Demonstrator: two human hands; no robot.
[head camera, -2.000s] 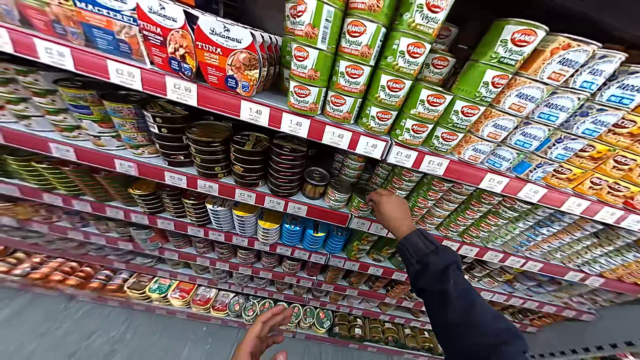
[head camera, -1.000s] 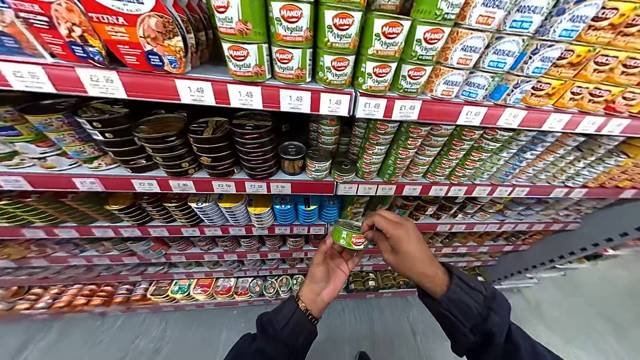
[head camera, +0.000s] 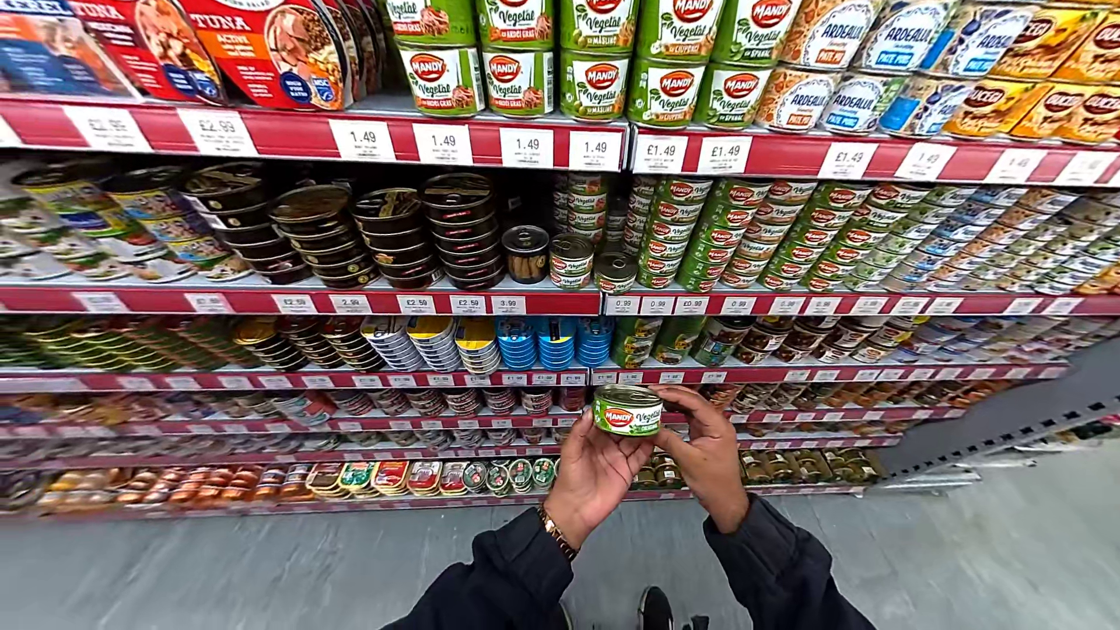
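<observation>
A small green-and-white Mandy tin (head camera: 627, 409) with a ring-pull metal lid is held upright between both hands, in front of the shelves. My left hand (head camera: 600, 477) holds it from below and at its left side, palm up, with a bracelet or watch at the wrist. From the right, my right hand (head camera: 707, 446) has its thumb and fingers at the tin's right edge. Behind, stacks of similar green tins (head camera: 713, 236) stand on the shelf, near a single tin (head camera: 615, 272) and a jar with a dark lid (head camera: 527, 254).
Red-edged shelves (head camera: 490, 302) with price tags run across the view. They hold dark round tins (head camera: 459, 232), blue tins (head camera: 556, 341), larger Mandy tins (head camera: 601, 86) and tuna packs (head camera: 271, 52). A grey shelf end panel (head camera: 1006, 411) stands at right. Grey floor (head camera: 219, 560) and a dark shoe (head camera: 654, 608) show below.
Two seconds ago my right hand reached to the shelf of small tins and my left hand was empty. By one second ago both hands were on the tin, away from the shelf, where they remain.
</observation>
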